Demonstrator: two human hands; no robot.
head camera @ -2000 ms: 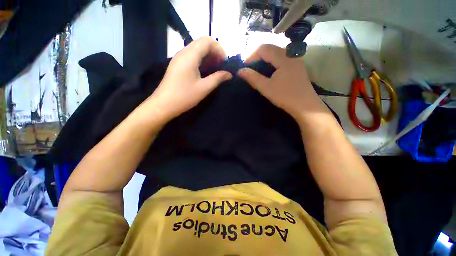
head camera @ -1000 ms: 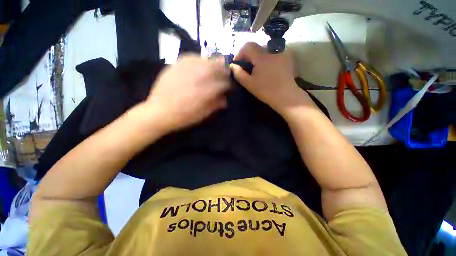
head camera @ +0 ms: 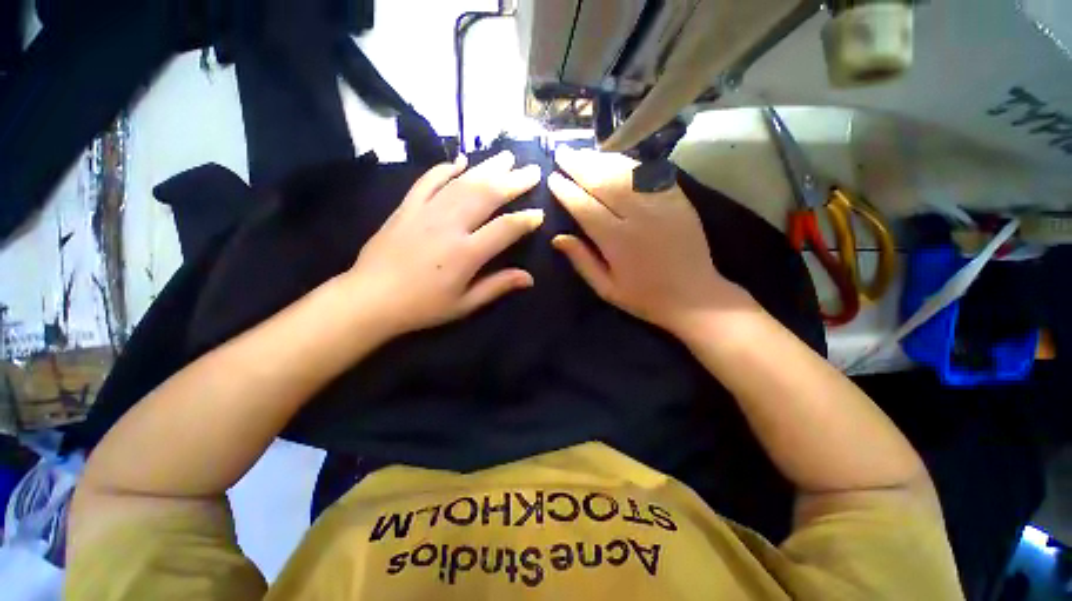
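The black garment piece (head camera: 470, 387) covers the table's near part and the lap, and runs up under the sewing machine (head camera: 705, 47). My left hand (head camera: 441, 241) lies flat on the cloth, palm down, fingers spread, fingertips just left of the needle area. My right hand (head camera: 635, 229) lies on the cloth with fingertips just right of the same spot and the thumb apart. Neither hand visibly pinches the cloth. Bright glare hides the needle, presser foot and any seam there.
Scissors (head camera: 841, 255) with red and yellow-orange handles lie right of my right hand. A blue bin (head camera: 993, 373) with dark scraps and a pale strip (head camera: 946, 294) are at the right table edge. Pale cloth (head camera: 41, 511) is low at the left. Dark cloth covers the upper left.
Both hands have gone from pinching the cloth edge to lying flat on the cloth. The cloth now reaches under the machine head and spreads farther right. The view has shifted.
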